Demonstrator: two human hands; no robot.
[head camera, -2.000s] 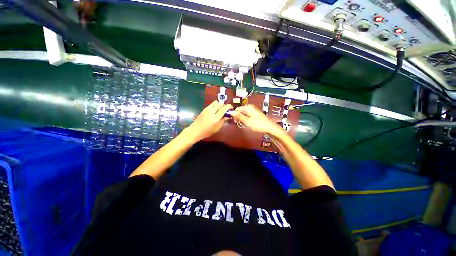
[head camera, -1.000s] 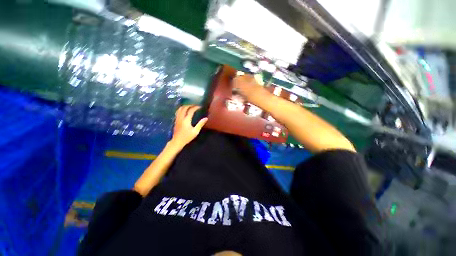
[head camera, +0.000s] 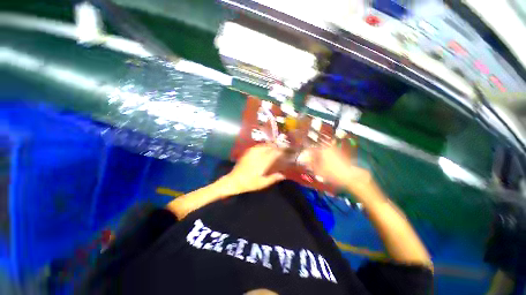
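Observation:
The reddish-brown test fixture board lies in front of my body, with pale metal pieces and a yellow spot near its top centre. My left hand is over the board's lower left part, fingers pointing right. My right hand is over its right part and is blurred. The fingertips of both hands are close together near the board's lower middle. Blur hides whether either hand holds a small part.
A clear plastic blister tray lies left of the board on the green bench. A white meter box and a dark screen stand behind. A control box is at upper right. Blue crates are at lower left.
My left hand has moved from the board's left edge onto the board. My right hand has moved from the board's upper part down and right. The camera view has shifted too.

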